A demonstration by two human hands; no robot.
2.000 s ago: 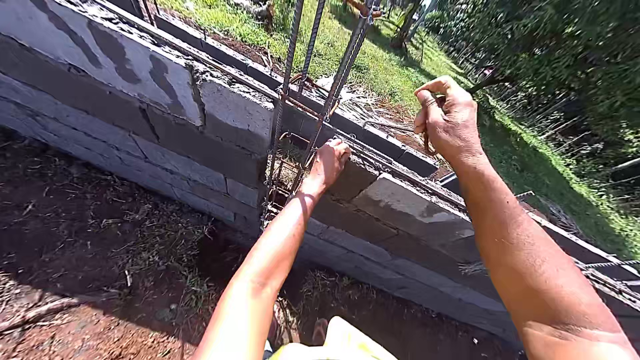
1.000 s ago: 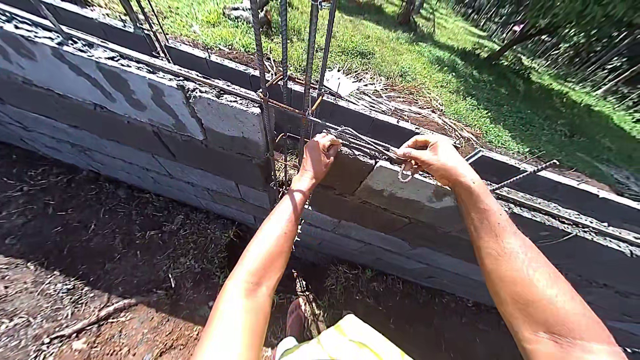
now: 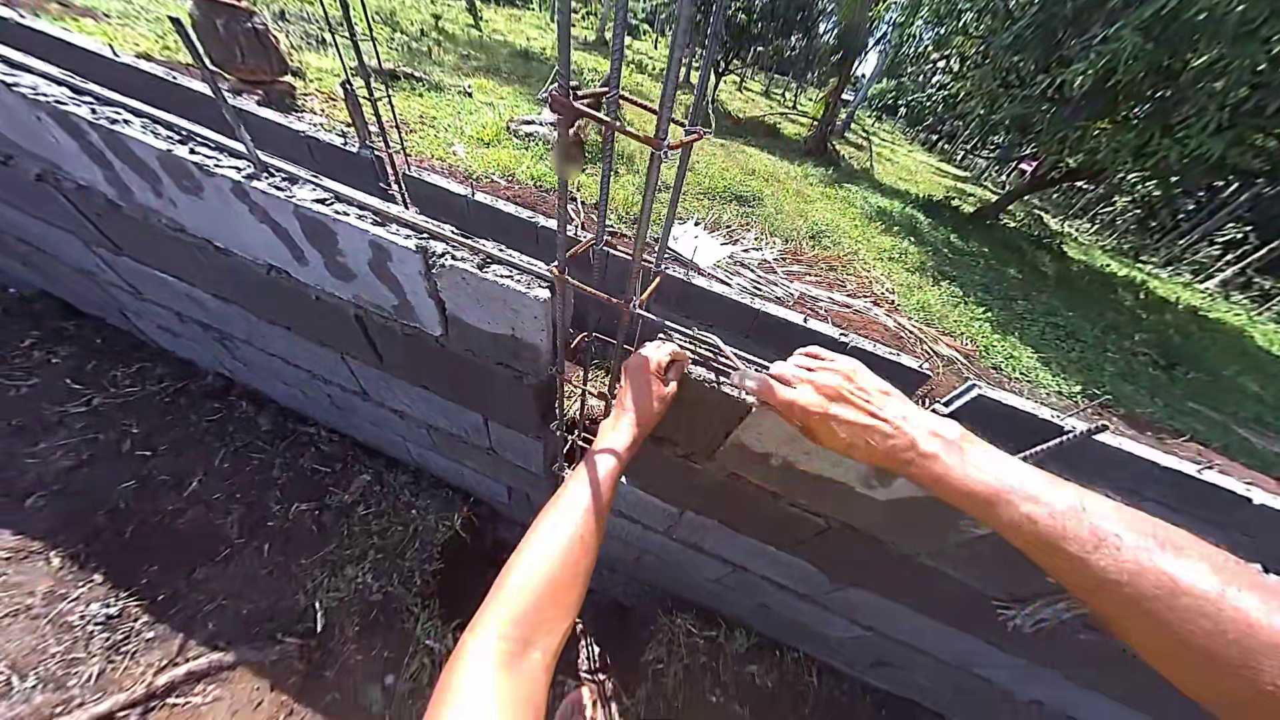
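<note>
My left hand [image 3: 650,385] is at the top edge of the concrete block wall [image 3: 495,310], just right of the gap with the upright rebar column [image 3: 650,180]; its fingers are curled, and what they hold is hidden. To its right, my right hand [image 3: 815,390] grips thin tie wire [image 3: 718,345], a bent loop of which stands up by the fingertips. Long steel bars lie along the wall top beneath both hands. A rusty square stirrup [image 3: 600,290] rings the column just above the wall.
Behind runs a second block wall [image 3: 800,335]. A rebar stub [image 3: 1065,440] juts up at the right, another bar [image 3: 215,95] at the left. More upright bars [image 3: 370,100] stand behind. A stick [image 3: 150,685] lies on the soil.
My right hand has come down from above the wall to its top, beside my left hand, which stays near the column. The view has tilted up somewhat.
</note>
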